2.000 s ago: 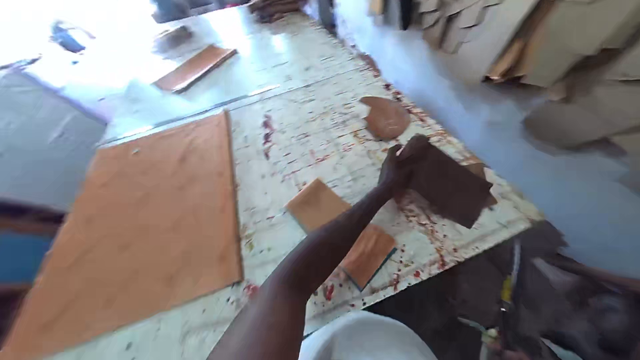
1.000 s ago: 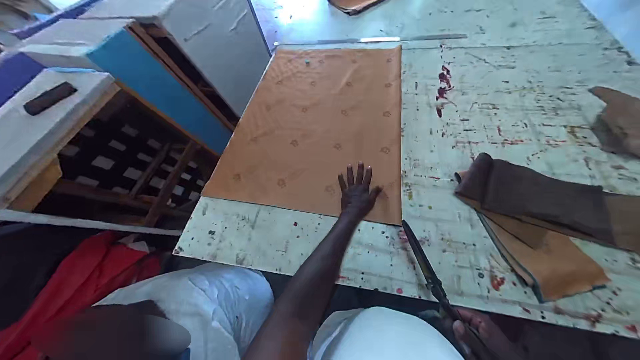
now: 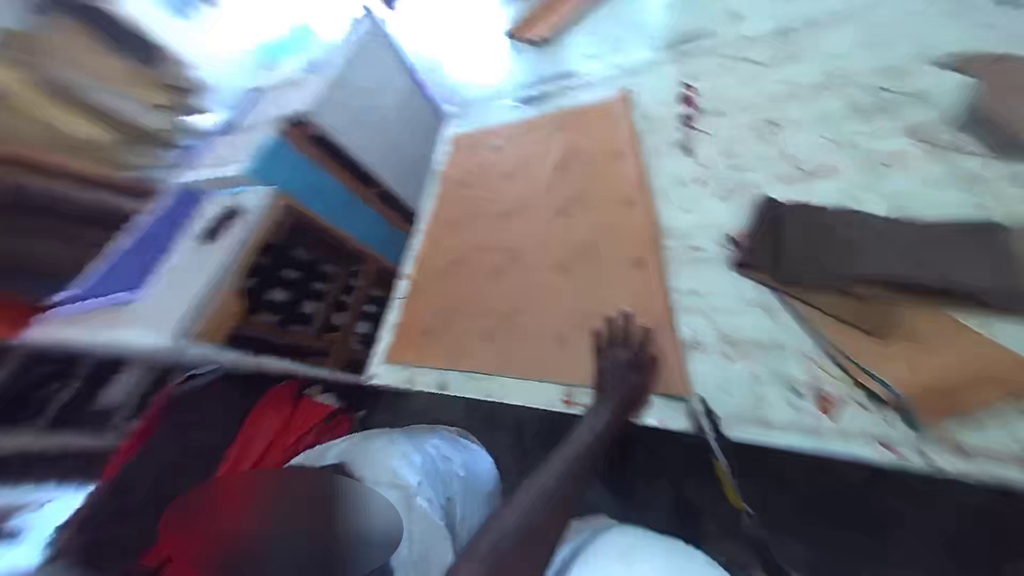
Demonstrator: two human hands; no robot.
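Observation:
A large tan leather-like sheet (image 3: 536, 248) lies flat on the worn pale tabletop (image 3: 760, 144). My left hand (image 3: 626, 364) rests palm down on its near right corner area, fingers spread and gripping nothing. Low in the view, dark and blurred, my right hand (image 3: 756, 540) is around the handles of a pair of shears (image 3: 724, 472). The blades point up at the sheet's near right corner; blur hides whether they touch it. A dark brown folded piece (image 3: 880, 248) lies to the right, partly over a smaller tan piece (image 3: 952, 360).
Another brown piece (image 3: 992, 100) lies at the far right and a tan one (image 3: 556, 18) at the far edge. White and blue cabinets (image 3: 376, 112) stand left of the table. A person in red and white (image 3: 264, 512) is close at lower left.
My left hand has left the dark brown piece and come to the large sheet, where it also lay a second ago. The view has swung a lot.

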